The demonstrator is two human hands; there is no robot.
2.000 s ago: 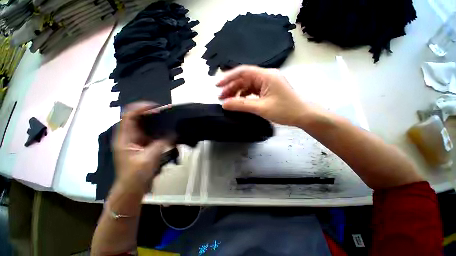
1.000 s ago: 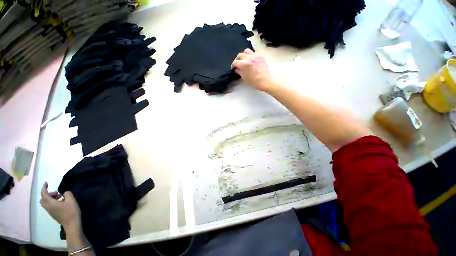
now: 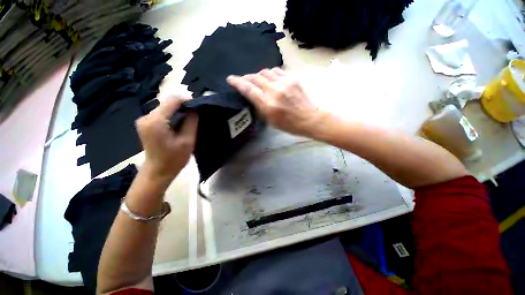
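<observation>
A black lining panel [image 3: 221, 135] is held up above the table, blurred, with a white printed label [image 3: 240, 122] on it. My left hand [image 3: 167, 135] pinches its left upper edge. My right hand [image 3: 279, 101] is at its right upper edge, fingers over it; the fingertips' hold is partly hidden. A narrow black strip [image 3: 299, 211] lies on the glue-stained patch near the table's front edge. The stack of flat black panels [image 3: 236, 55] is just beyond my hands.
Overlapping black panels [image 3: 115, 129] lie left, a black pile [image 3: 95, 224] near left, a tangled black bundle [image 3: 345, 23] at the back. On the right are an amber glue bottle [image 3: 446, 132], yellow pot [image 3: 505, 95], white rag [image 3: 452, 57] and clear bottle [image 3: 449, 17].
My left hand has left the near-left pile and moved right and up. My right hand has come back from the flat stack. Both are now at a labelled panel above the table.
</observation>
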